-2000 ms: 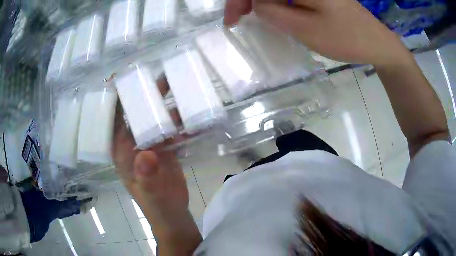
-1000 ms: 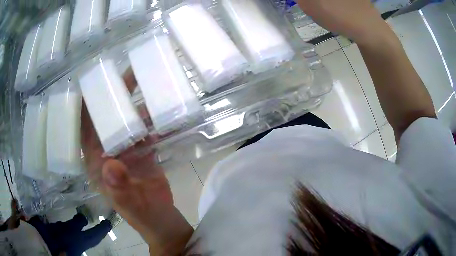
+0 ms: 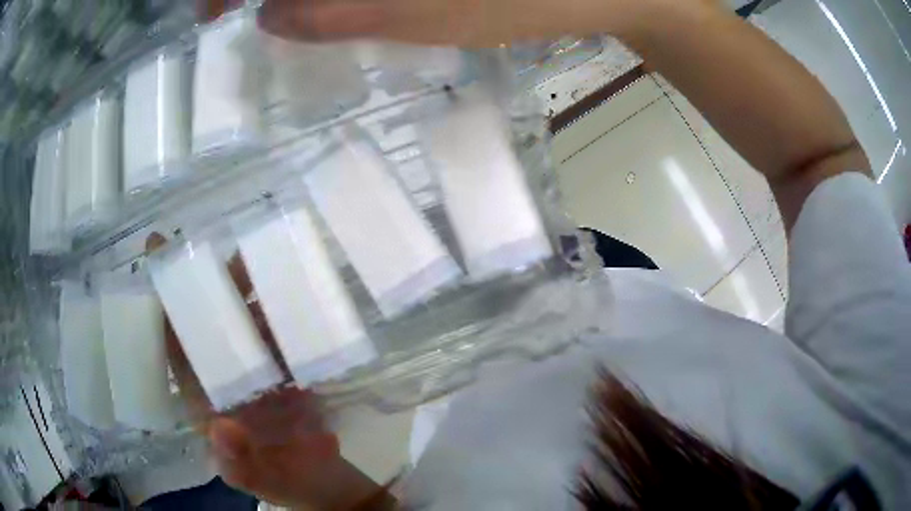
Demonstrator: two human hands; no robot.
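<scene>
A clear blister tray (image 3: 469, 334) holds two rows of plain white oblong units, one of them a front-row unit (image 3: 305, 299). Some front-row units lean at an angle with gaps between them. My left hand (image 3: 280, 449) supports the tray from below at its near left edge, with fingers showing through the plastic and the thumb at the rim. My right hand (image 3: 400, 18) reaches across the back row and covers part of it. Its fingertips are blurred near the top edge, and whether they grip anything cannot be told.
Glossy tiled floor (image 3: 679, 190) shows to the right beyond the tray. My white-clothed body (image 3: 639, 349) is close below the tray's near edge. Dark hair strands hang at the bottom. Dark blue clothing (image 3: 200, 499), seemingly another person's, shows at the bottom left.
The tray has moved lower in the view, its near edge now close to my body. My right hand has moved left across the back row. My left hand still supports the tray.
</scene>
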